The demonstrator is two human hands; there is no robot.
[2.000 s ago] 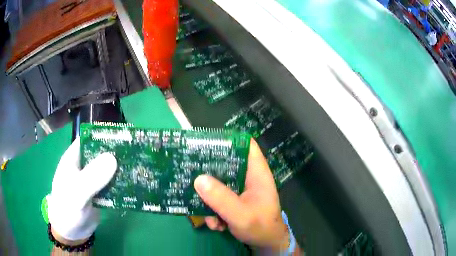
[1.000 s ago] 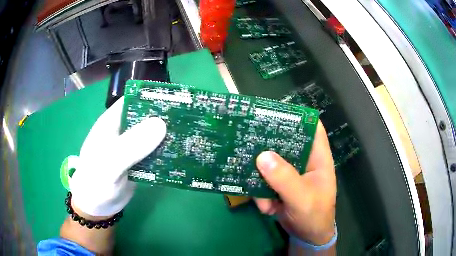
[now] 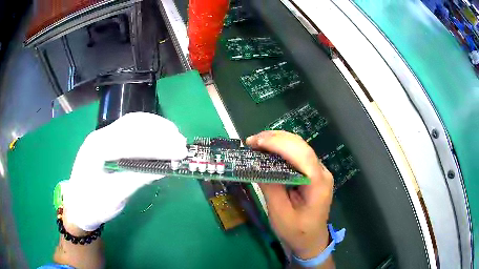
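A green circuit board is held in the air over the green mat, tilted so that it shows nearly edge-on. Its component side has pin rows and small reddish-ended cylinders along the near edge. My left hand, in a white glove, grips the board's left end, with its fingertips partly covering it. My right hand, bare with a light blue wrist strap, grips the right end, fingers over the top and the rest of the hand below.
Below the board lies a dark stand with a yellow-brown sponge on the green mat. A black cylinder stands at the mat's far edge. A red-wrapped post stands beside the conveyor belt, which carries several boards. A green-and-white reel is partly behind my left hand.
The board has turned from its flat solder face to nearly edge-on, showing its component side. Both hands have shifted their grip on its ends. The sponge has come into fuller view.
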